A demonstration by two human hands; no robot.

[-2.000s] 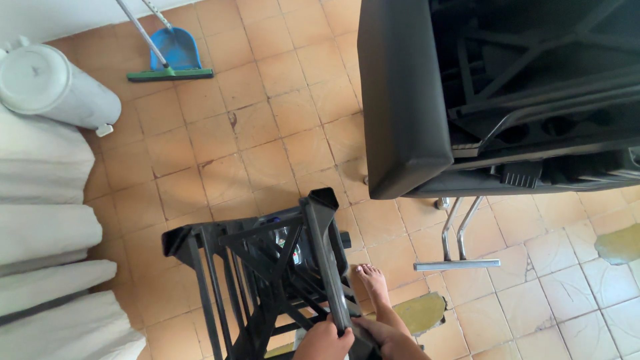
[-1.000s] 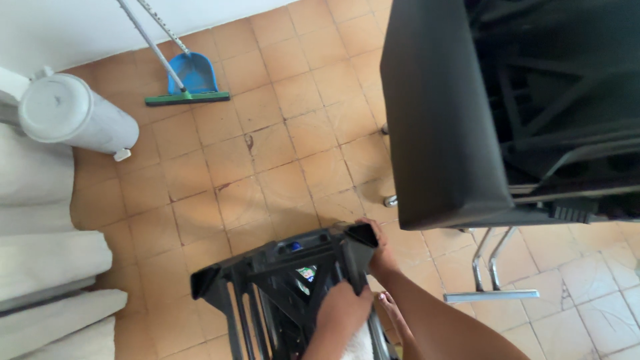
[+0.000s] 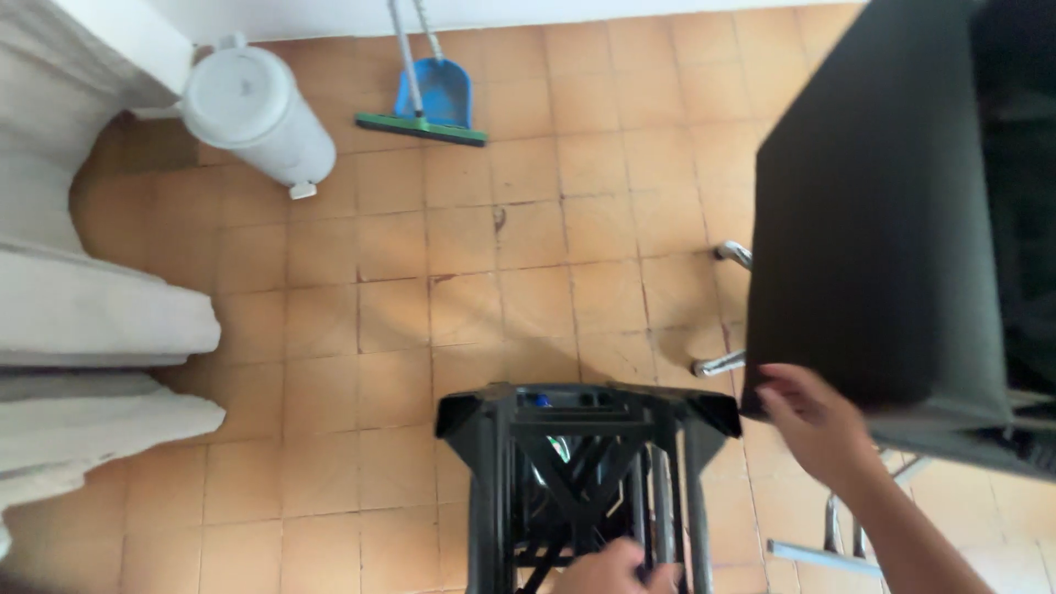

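A black plastic folding frame with crossed braces (image 3: 577,487) stands at the bottom centre. My left hand (image 3: 615,568) is closed around one of its bars near the bottom edge. Through the braces some small blue and green-white items show, too unclear to name. At the right, my right hand (image 3: 804,412) is raised with fingers loosely curled at the lower corner of a large black padded piece of furniture (image 3: 866,231); whether it touches the corner I cannot tell.
A white lidded bin (image 3: 264,115) stands upper left beside hanging pale curtains (image 3: 99,322). A blue dustpan (image 3: 445,92) and green squeegee (image 3: 421,128) rest on the tiled floor (image 3: 528,305). Chrome legs (image 3: 722,363) reach out beneath the black furniture.
Both hands were on the black frame two seconds ago; my right hand is now away from it, beside the furniture's corner. The view has shifted noticeably.
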